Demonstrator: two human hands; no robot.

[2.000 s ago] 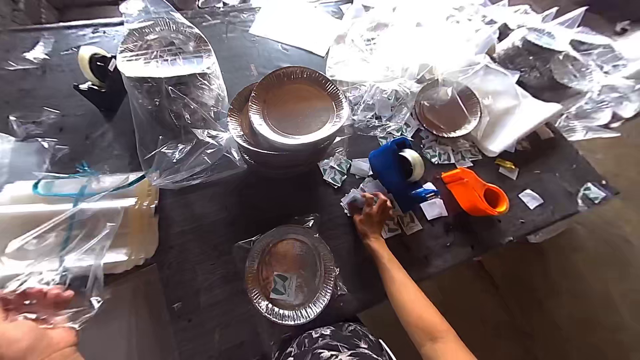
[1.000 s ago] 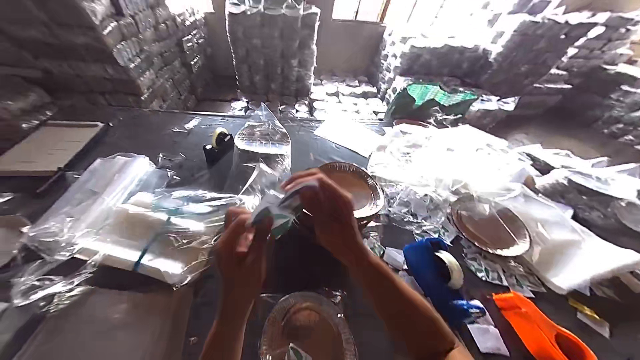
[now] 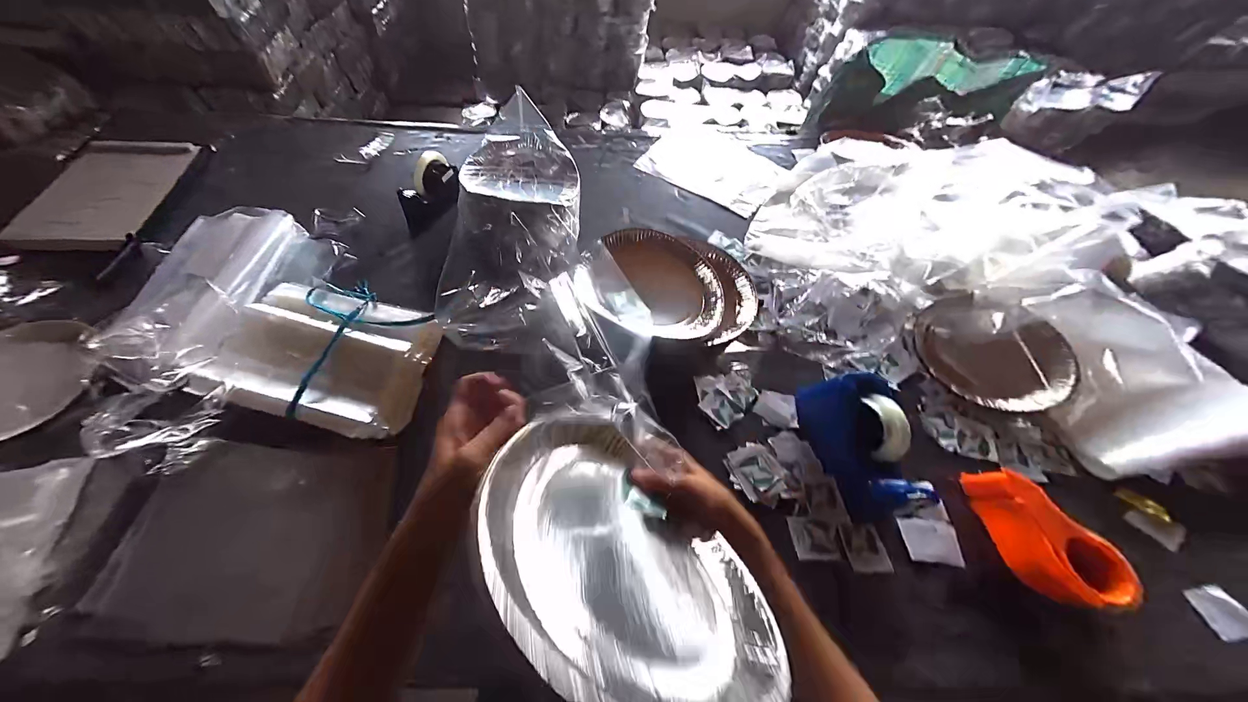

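A shiny silver disposable plate [image 3: 604,575] stands tilted between my hands in the lower middle. My right hand [image 3: 687,492] grips clear plastic film and a small printed packet at the plate's upper right. Beside the plate's upper left rim, my left hand [image 3: 478,424] is raised with its fingers apart and is slightly blurred. From the plate, the clear plastic bag [image 3: 595,361] stretches upward. Behind it lies a stack of silver plates [image 3: 673,283]. Small printed packets [image 3: 760,473] are scattered to the right of my right hand.
A blue tape dispenser [image 3: 829,424] and an orange tape dispenser [image 3: 1048,541] stand at the right. Plastic bags [image 3: 916,214] are heaped behind them, near a bagged plate [image 3: 994,356]. At the left lies a bundle [image 3: 322,361] tied with blue string. A black tape dispenser [image 3: 429,190] stands farther back.
My hands, together at a small packet a second ago, are now apart, with the silver plate raised and tilted between them. The view has tipped downward.
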